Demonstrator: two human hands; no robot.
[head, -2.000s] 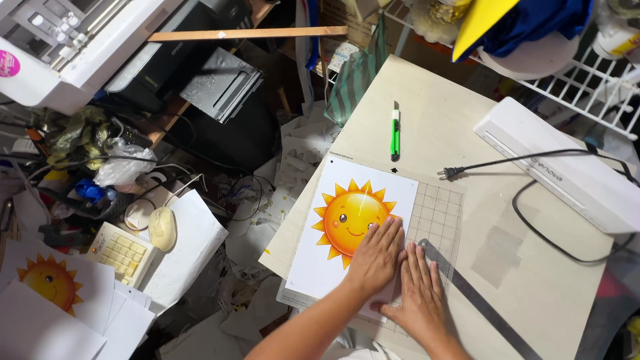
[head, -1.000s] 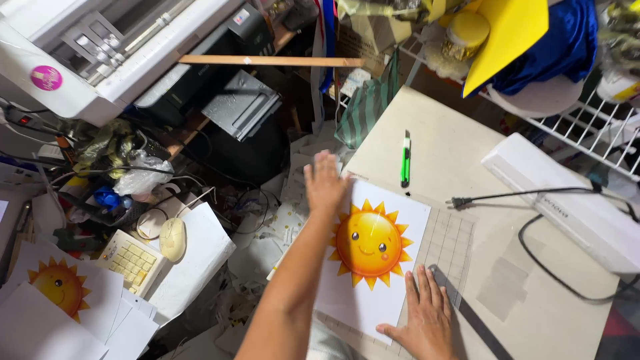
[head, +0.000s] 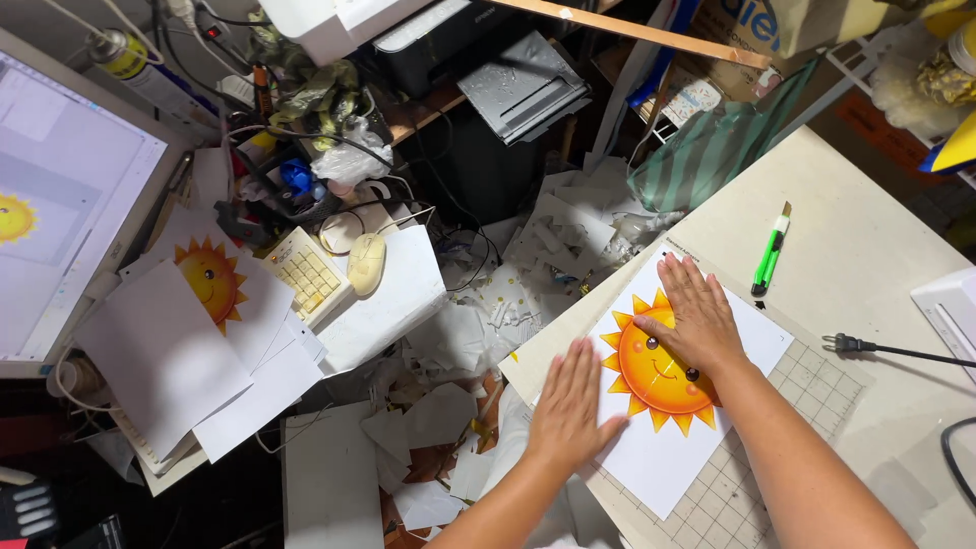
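Note:
A white sheet printed with a smiling sun [head: 652, 473] lies on a gridded mat [head: 720, 496] at the near corner of the pale table. My left hand [head: 568, 412] rests palm down along the sheet's left edge, thumb over the paper. Flat on the sheet's upper right part lies my right hand [head: 698, 316], covering part of the sun. Neither hand grips anything. A green utility knife [head: 770, 255] with its blade out is on the table beyond my right hand.
A power plug [head: 850, 345] and a white machine [head: 945, 313] are at the table's right. On the left stand a monitor [head: 69, 191], a numeric keypad [head: 309, 278], a mouse [head: 366, 263] and more sun prints [head: 210, 278]. Paper scraps [head: 488, 313] fill the floor between.
My right hand has moved from the sheet's near right edge onto its upper part. My left hand has come back from the far corner to the left edge. The view has swung left.

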